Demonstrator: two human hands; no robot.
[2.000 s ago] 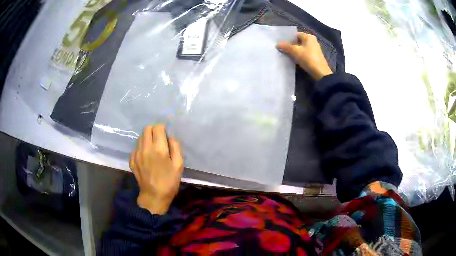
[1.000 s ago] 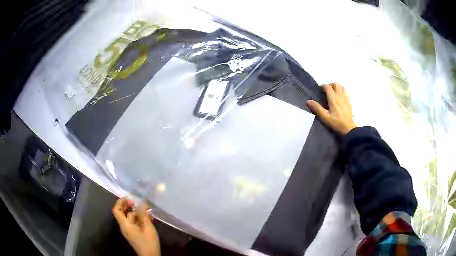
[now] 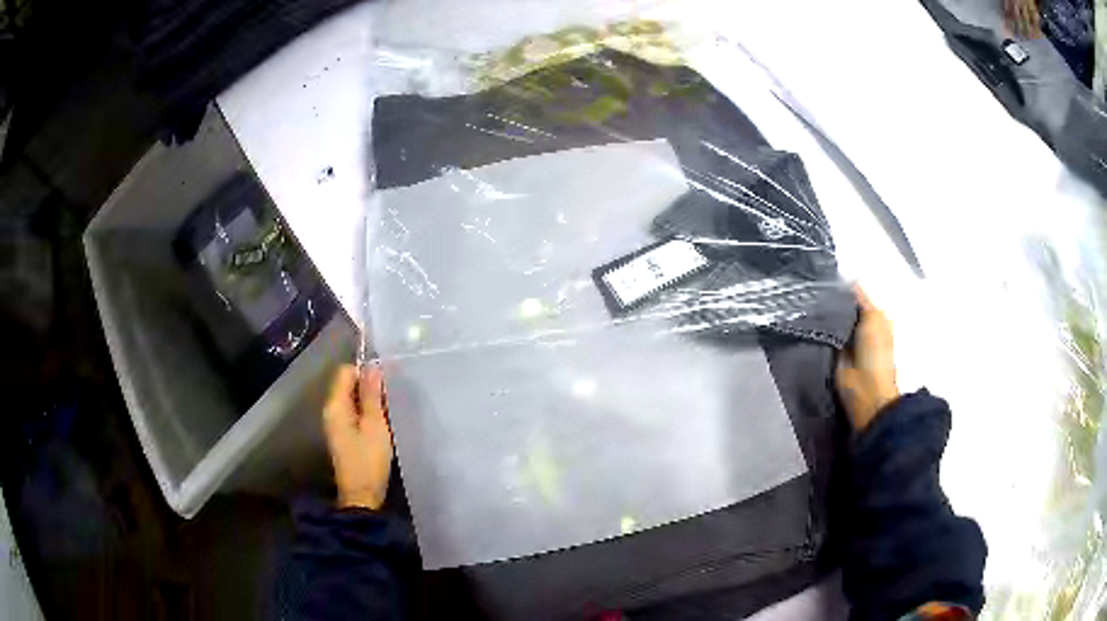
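A folded dark garment (image 3: 486, 127) lies in front of me with a whitish backing sheet (image 3: 583, 461) on it. A clear polybag (image 3: 571, 55) with yellow-green print covers its far half. A hang tag (image 3: 656, 273) with a dark border shows near the collar under the film. My left hand (image 3: 359, 434) holds the bag's near-left edge at the table rim. My right hand (image 3: 867, 364) grips the garment's right side by the collar, fingertips partly hidden.
A grey bin (image 3: 152, 425) with a bagged garment (image 3: 249, 273) stands at the left. Dark garments (image 3: 231, 43) lie far left. A dark curved strip (image 3: 850, 176) lies beyond the collar. Polybags (image 3: 1074, 400) spread at the right. Another person's hand (image 3: 1022, 15) shows top right.
The garment, sheet and bag have turned clockwise, so the collar now points right. My left hand has moved up and taken the bag edge. My right hand has moved down along the garment's side.
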